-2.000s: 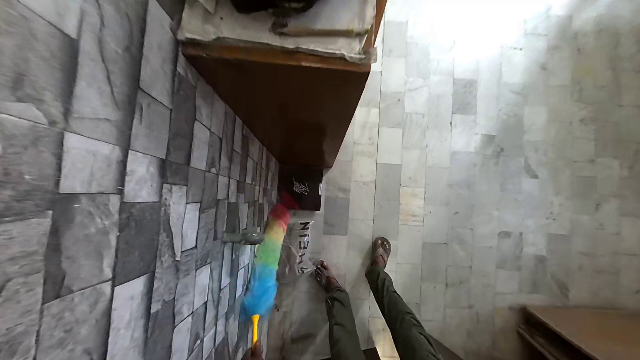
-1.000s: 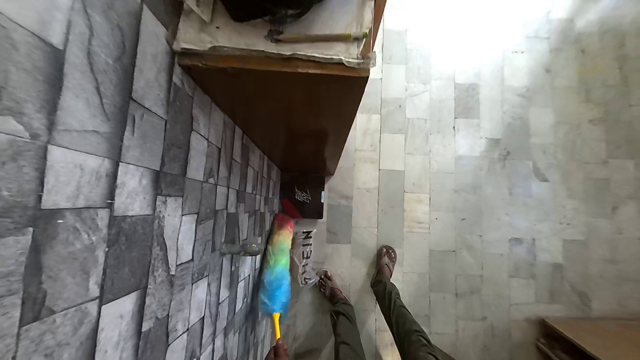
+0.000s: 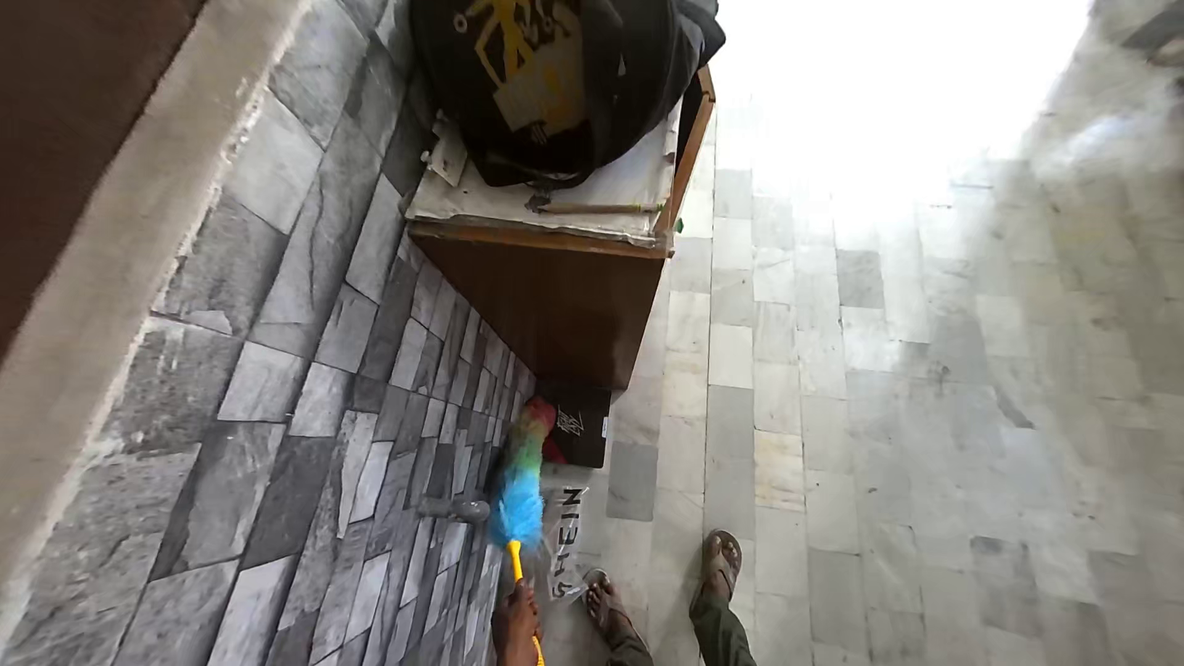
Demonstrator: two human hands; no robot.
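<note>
My left hand [image 3: 518, 615] is closed around the yellow handle of a fluffy duster [image 3: 521, 504] at the bottom of the head view. The duster's fibres run from blue through green to red. Its red tip lies beside a black box [image 3: 578, 425], low by the grey stone-tiled wall [image 3: 268, 379]. A clear plastic bag [image 3: 564, 546] with dark lettering lies just right of the duster. Left of the blue fibres, a grey pipe-like fitting [image 3: 453, 510] juts from the wall. My right hand is outside the view.
A brown wooden cabinet [image 3: 555, 305] stands against the wall above the box. On its paper-covered top are a dark bag [image 3: 564, 83] with a yellow print and a thin stick [image 3: 601, 209]. My sandalled feet [image 3: 721, 555] stand on the pale tiled floor [image 3: 860, 444].
The duster's tip has moved from below the black box to its left side, further toward the cabinet. The view has shifted, showing more of the cabinet top and the dark bag.
</note>
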